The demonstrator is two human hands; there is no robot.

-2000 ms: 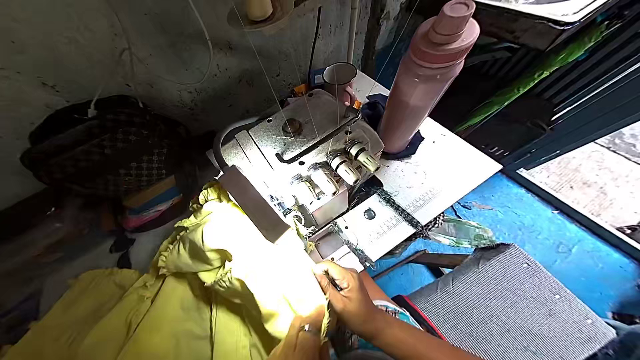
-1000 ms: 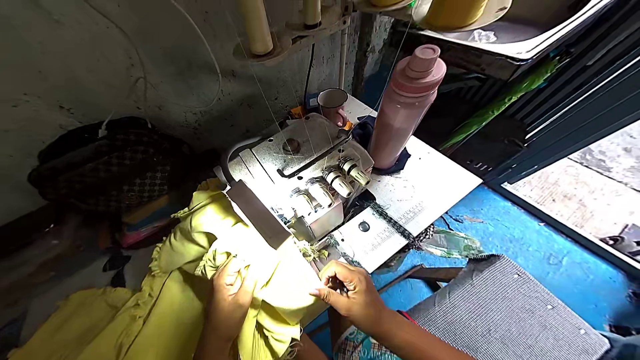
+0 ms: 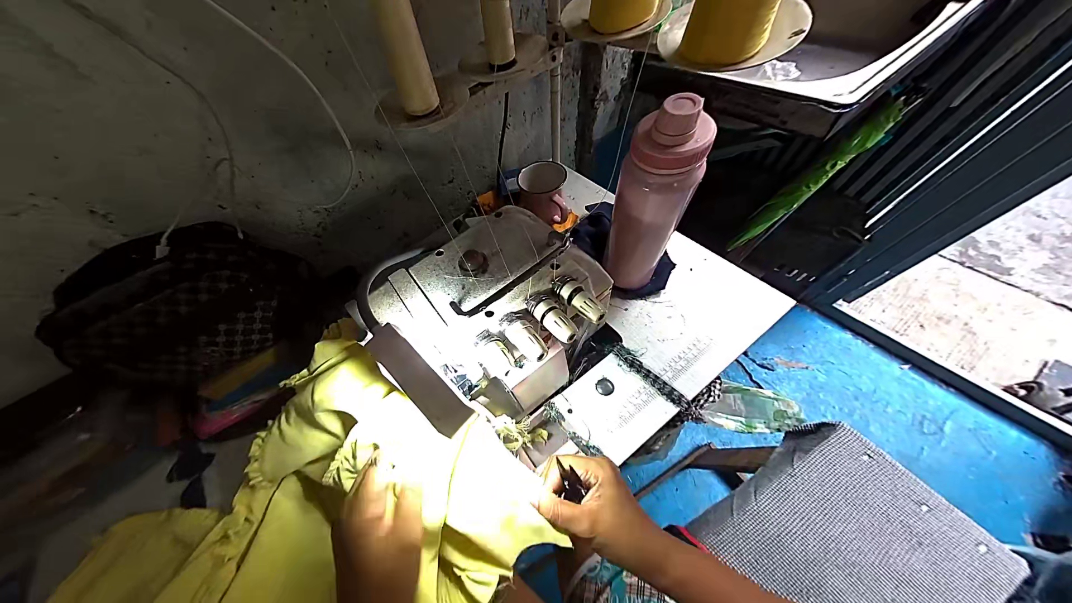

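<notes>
Yellow fabric (image 3: pixel 293 502) with gathered edges spreads over the lower left and runs up to the front of an overlock sewing machine (image 3: pixel 494 285), brightly lit by its lamp. My left hand (image 3: pixel 381 519) is on the fabric, its fingers bunching a fold; glare blurs the fingertips. Right of it, my right hand (image 3: pixel 586 498) pinches the fabric's right edge between thumb and fingers. A small dark tool, maybe thread snips, sits in the same palm. Yellow thread scraps (image 3: pixel 519 433) hang by the machine's front corner.
A pink bottle (image 3: pixel 657 193) and a mug (image 3: pixel 543 188) stand behind the machine on the white table (image 3: pixel 720 293). Thread cones (image 3: pixel 724 29) are overhead. A dark bag (image 3: pixel 184 301) lies left. A grey-covered seat (image 3: pixel 854 511) is at lower right, a metal-framed doorway (image 3: pixel 946 343) beyond.
My left hand has come away from beside my right hand and moved left onto the fabric. The fabric's right edge has been lifted and spread between the hands. The view has tilted up somewhat.
</notes>
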